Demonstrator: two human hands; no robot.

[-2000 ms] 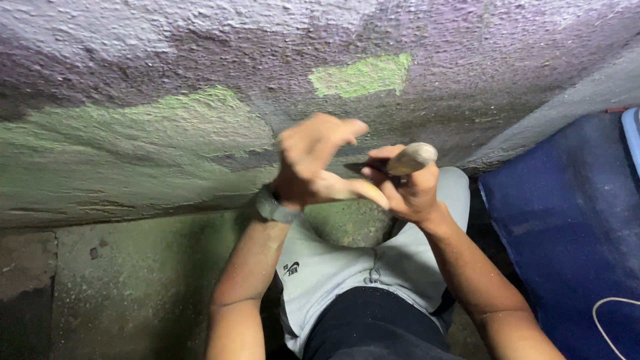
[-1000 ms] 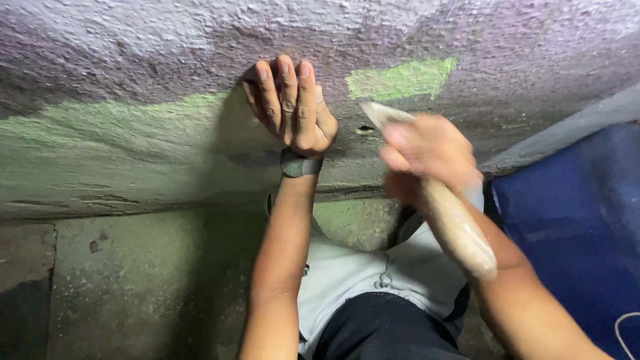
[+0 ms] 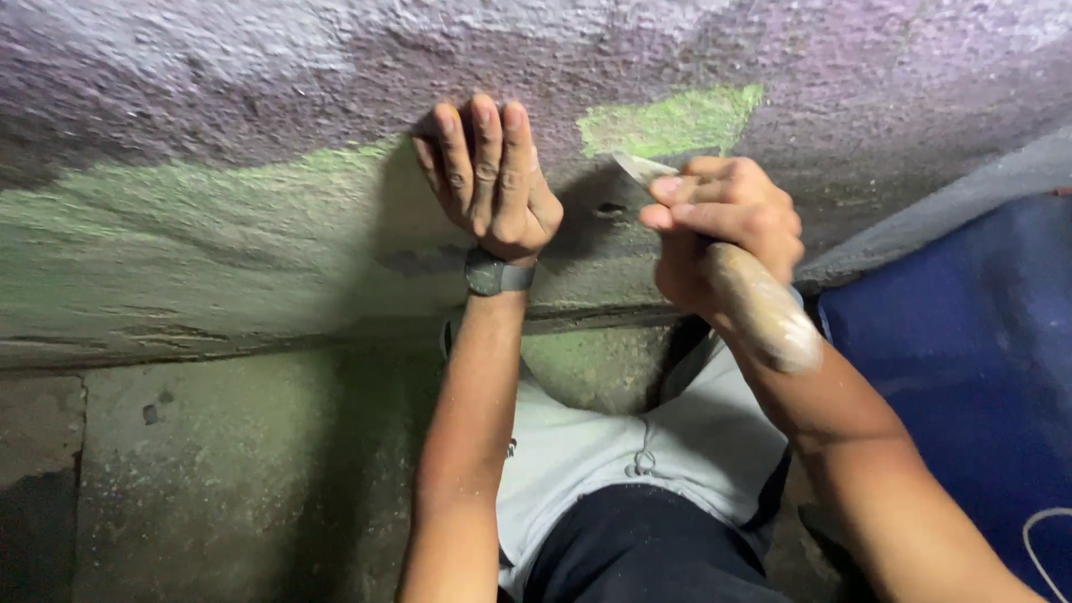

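My left hand (image 3: pixel 494 180) rests against the rough painted wall (image 3: pixel 276 100), fingers pointing up and slightly apart, with a dark watch on the wrist. My right hand (image 3: pixel 733 222) is closed around a hand tool with a worn, rounded handle (image 3: pixel 766 314) and a pointed metal blade (image 3: pixel 641 167), which looks like a small trowel or scraper. The blade's tip is at the lower edge of a light green patch (image 3: pixel 670 121) on the wall; whether it touches is unclear. Below the blade a small dark hole (image 3: pixel 610 209) shows in the wall, in the hand's shadow.
A large blue container (image 3: pixel 955 352) stands at the right, with a pale cord (image 3: pixel 1034 544) at its lower edge. The concrete floor (image 3: pixel 201 469) meets the wall's foot at the left. My legs in light grey shorts (image 3: pixel 586 444) are close to the wall.
Two seconds ago both hands were close together in front of the wall. My left hand has since moved left onto the wall. The tool's blade now points up and left at the green patch.
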